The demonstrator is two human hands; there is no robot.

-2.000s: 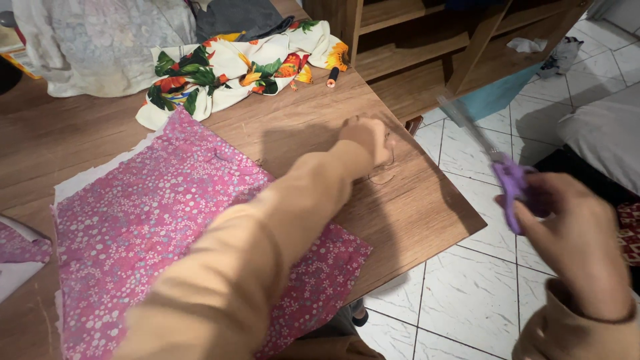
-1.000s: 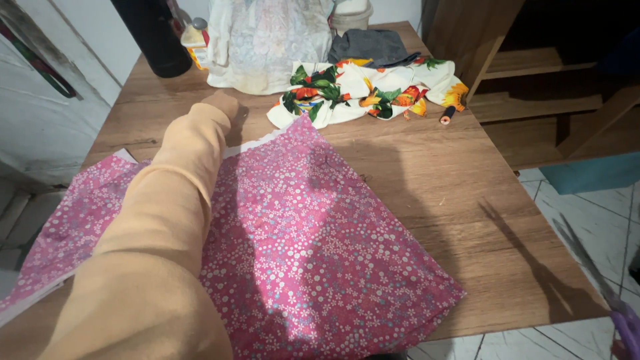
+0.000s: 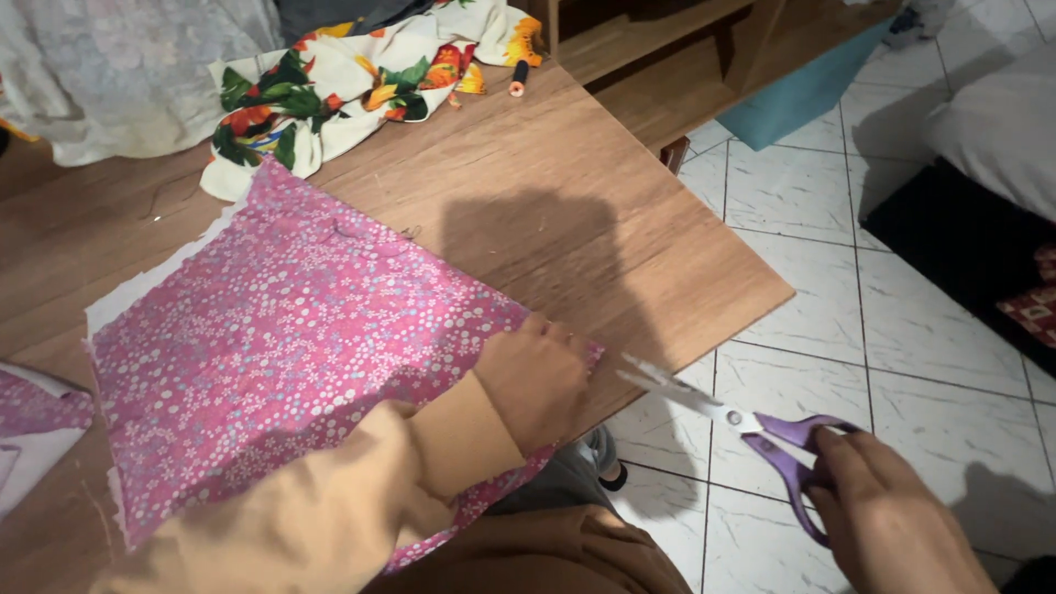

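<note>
Pink floral fabric (image 3: pixel 330 330) lies over the wooden table, with a ragged white edge along its upper left side. My left hand (image 3: pixel 540 375) rests on the fabric near its right corner; its fingertips are bent against the fabric edge, and whether they pinch it is hard to see. Off the table's near edge, my right hand (image 3: pixel 883 503) holds scissors with purple handles (image 3: pixel 734 417). Their blades are slightly apart and point toward the fabric's right corner without touching it. A smaller piece of the pink fabric (image 3: pixel 37 404) lies at the far left.
White fabric with a bold flower print (image 3: pixel 346 82) lies bunched at the back of the table (image 3: pixel 660 231). Beside it is a dark thread spool (image 3: pixel 519 78). A pale cloth (image 3: pixel 140 74) sits back left. Wooden shelves (image 3: pixel 676 74) and a teal box (image 3: pixel 800 91) stand beyond the table.
My left hand has moved from the fabric's far left side to its right corner. The scissors, partly out of view one second ago, are in full view. The view has swung right.
</note>
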